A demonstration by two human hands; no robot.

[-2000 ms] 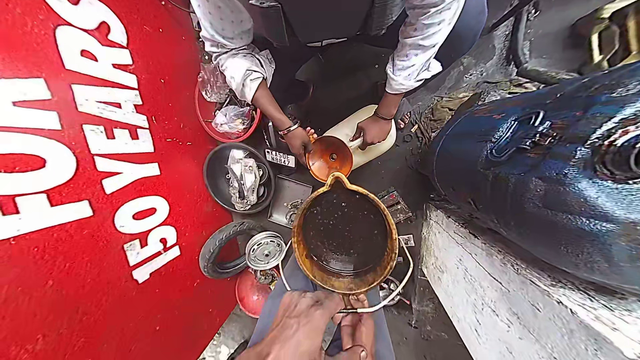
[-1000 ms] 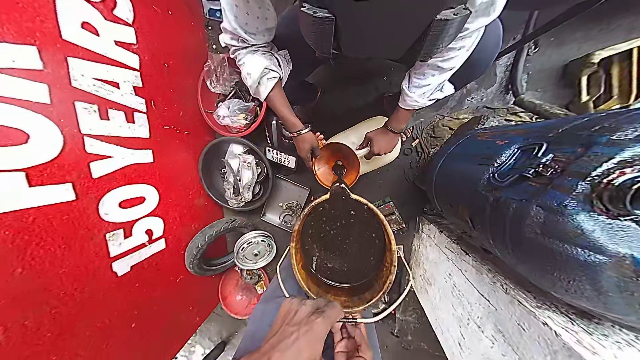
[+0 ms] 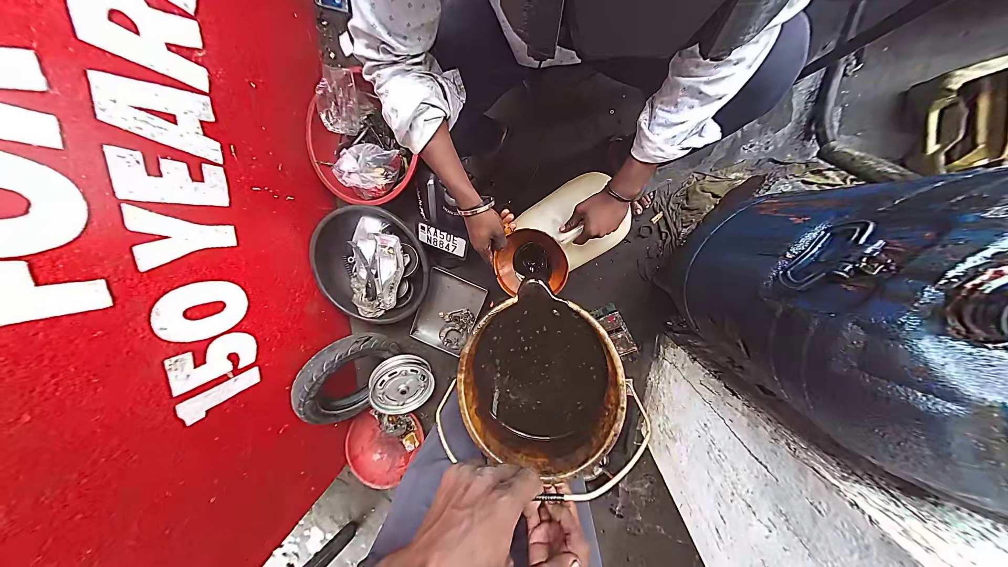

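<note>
A stained bucket of dark, oily liquid is tilted forward, its spout over an orange funnel. Dark liquid runs from the spout into the funnel. My left hand grips the bucket's near rim. My right hand is beneath that same edge, by the wire handle; its fingertips are partly hidden, and it seems to support the bucket from below. Across from me, another person holds the funnel with one hand and a cream plastic jerrycan by its handle with the other.
At left are a red basin with plastic bags, a black basin with wrapped parts, a metal tray, a tyre, a wheel rim and a red bowl. A blue drum and white ledge stand at right.
Two seconds ago no liquid plainly left the spout; since the middle frame, dark liquid has been flowing into the funnel. Both my hands have stayed at the bucket's near edge.
</note>
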